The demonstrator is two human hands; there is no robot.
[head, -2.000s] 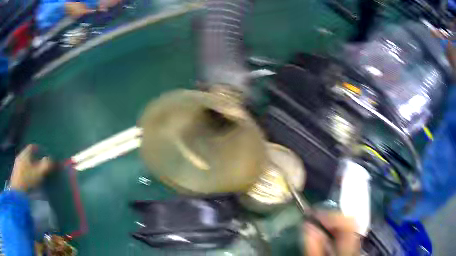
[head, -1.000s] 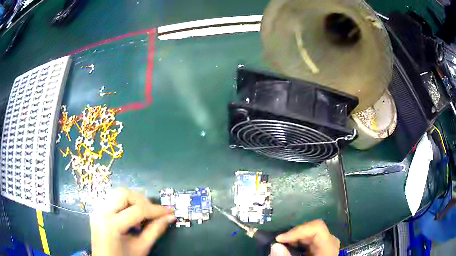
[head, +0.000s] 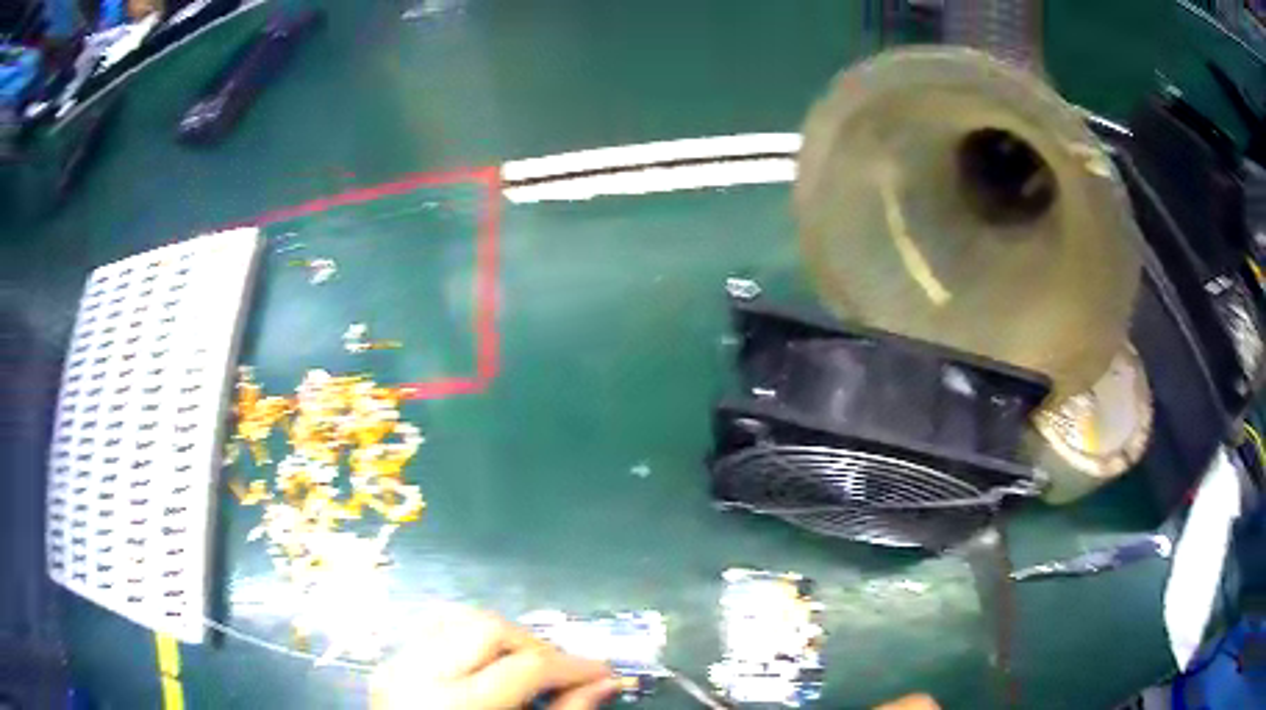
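A blue circuit board (head: 611, 637) lies at the lower middle, blurred by glare. My left hand (head: 486, 669) is at its left edge, thumb and fingers pinched together. A thin solder wire (head: 285, 646) runs from the left into this hand; its end is hidden. The soldering iron's thin tip (head: 690, 682) points at the board's right side; its handle is out of the picture. Only a sliver of my right hand (head: 909, 703) shows at the bottom edge, its grip cut off. A second circuit board (head: 768, 638) lies to the right.
Orange-white flex parts (head: 333, 479) lie heaped beside a white component tray (head: 153, 430) on the left. A black fan (head: 868, 430) stands behind the boards, with a yellowish fume hood (head: 958, 222) and round tub (head: 1104, 423) behind it. Tweezers (head: 1097, 559) lie at the right.
The view has swung up, so the bench things sit lower and further right. My right hand is now mostly cut off. My left hand remains at the left board.
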